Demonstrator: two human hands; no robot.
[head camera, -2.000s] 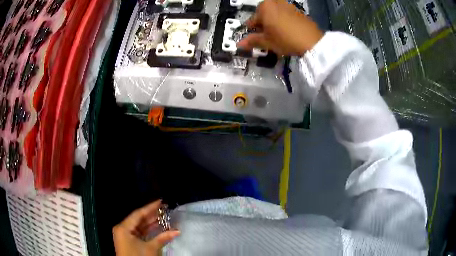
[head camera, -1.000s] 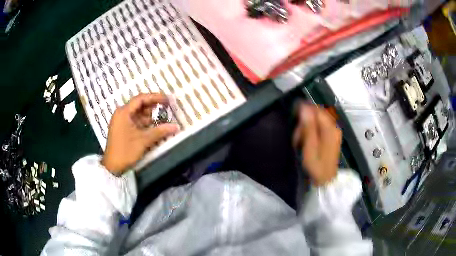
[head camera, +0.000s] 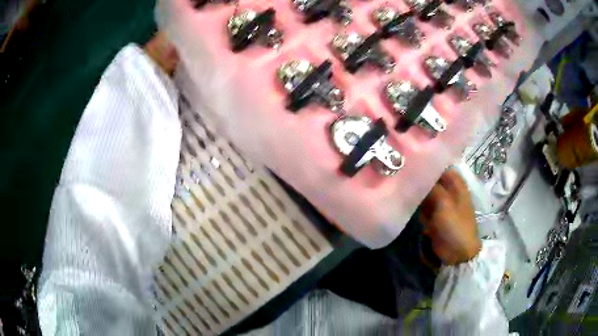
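Note:
The pink foam tray (head camera: 242, 98) lies at a slant across the upper middle, over part of the white parts tray. It carries rows of silver round metal units with black arms, such as the nearest unit (head camera: 367, 144). My left hand (head camera: 162, 54) is at the tray's far left edge, mostly hidden by the sleeve and tray; its fingers are not visible. My right hand (head camera: 452, 216) is at the tray's lower right edge, with fingers curled against it and fingertips partly hidden under it.
The white parts tray (head camera: 229, 226) with rows of slender strips lies below the pink tray. The silver-white fixture (head camera: 524, 216) stands at the right, with loose shiny metal parts (head camera: 495, 151) on top. An orange-brown round object (head camera: 580, 139) is at the right edge.
The pink tray now covers the upper part of the white parts tray. My left hand has moved up to its far edge and the small metal unit is no longer visible there. My right hand has reached its near edge.

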